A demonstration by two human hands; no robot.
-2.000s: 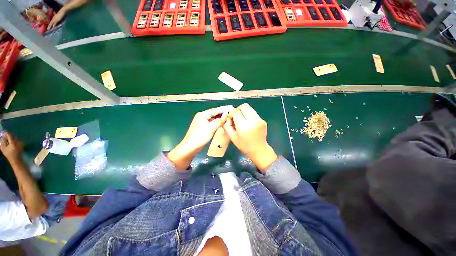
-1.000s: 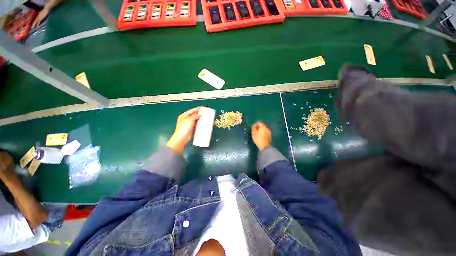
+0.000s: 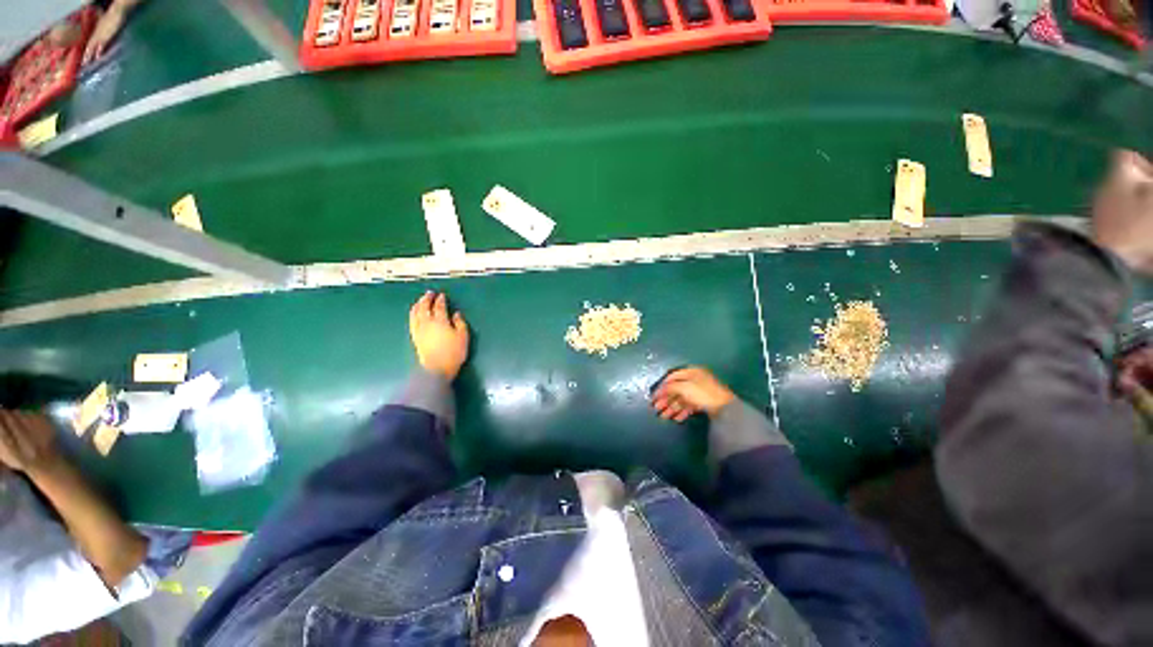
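Note:
My left hand (image 3: 439, 338) is open and empty over the bench, just short of the pale belt rail. A white oblong housing (image 3: 443, 223) lies on the green belt just beyond it, its near end at the rail. A second white housing (image 3: 518, 215) lies tilted to its right. A loose pile of tan grain-sized fittings (image 3: 606, 329) lies on the bench between my hands. My right hand (image 3: 690, 394) rests low on the bench, right of the pile, with its fingers curled; whether it holds a tiny piece cannot be told.
Red trays (image 3: 658, 36) stand beyond the belt. A white line (image 3: 764, 335) divides the bench, with another tan pile (image 3: 851, 341) to its right. A clear bag (image 3: 234, 436), a white bottle (image 3: 149, 412) and housings lie left. Neighbours' arms (image 3: 1049, 379) show at both sides.
My left hand has let go of the white housing, which now lies on the belt by the rail. My right hand is slightly lower. The neighbour's right-side arm has moved away to the right.

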